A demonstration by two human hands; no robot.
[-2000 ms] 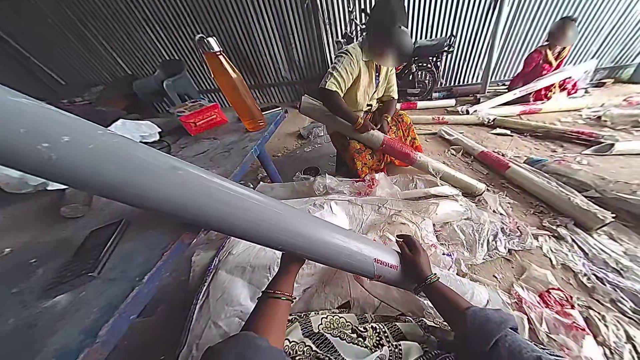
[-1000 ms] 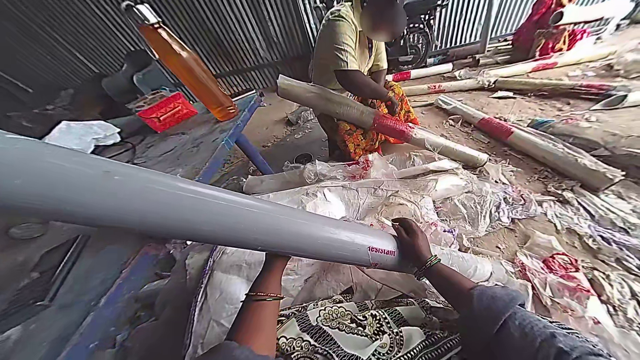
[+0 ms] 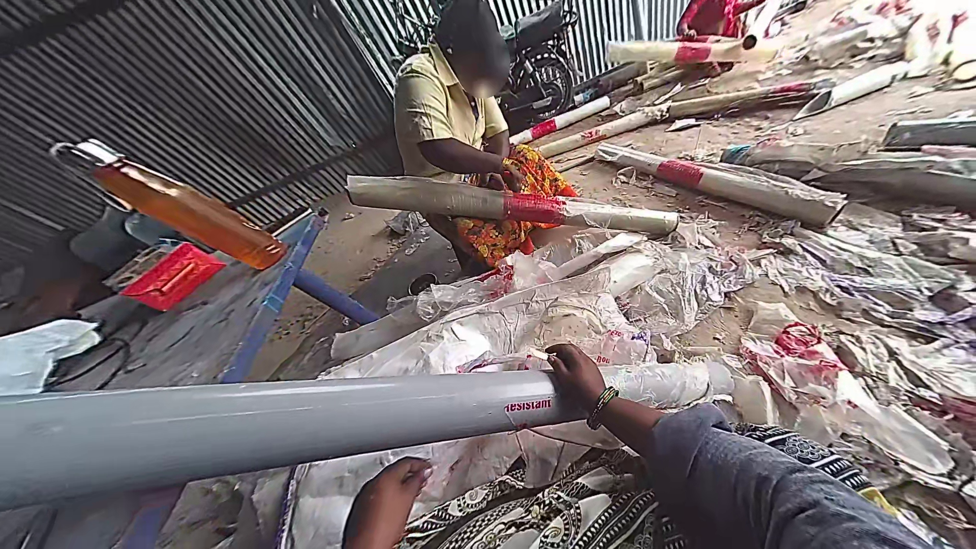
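Observation:
A long grey pipe (image 3: 267,423) lies across the lower view, with printed writing near its right end. My right hand (image 3: 576,377) rests on top of the pipe beside the writing, with a small pale object at its fingertips that I cannot identify. Right of that hand, crumpled clear plastic film (image 3: 663,385) wraps the pipe's end. My left hand (image 3: 393,492) is below the pipe, off it, with its fingers curled; I cannot tell whether it holds anything. Under the pipe lie more plastic sheets (image 3: 457,343) and a patterned black and white cloth (image 3: 557,503).
A co-worker (image 3: 450,114) sits ahead with a wrapped pipe (image 3: 442,198) across the lap. Left are a blue-edged table (image 3: 274,297), a red container (image 3: 174,276) and an amber bottle (image 3: 187,204). More wrapped pipes (image 3: 724,183) and plastic scraps (image 3: 854,267) lie right. Another person (image 3: 713,19) sits farther back.
My left hand has come away from the pipe's underside and is now below it. The pipe's left part has dropped, so it lies more level. The view has shifted.

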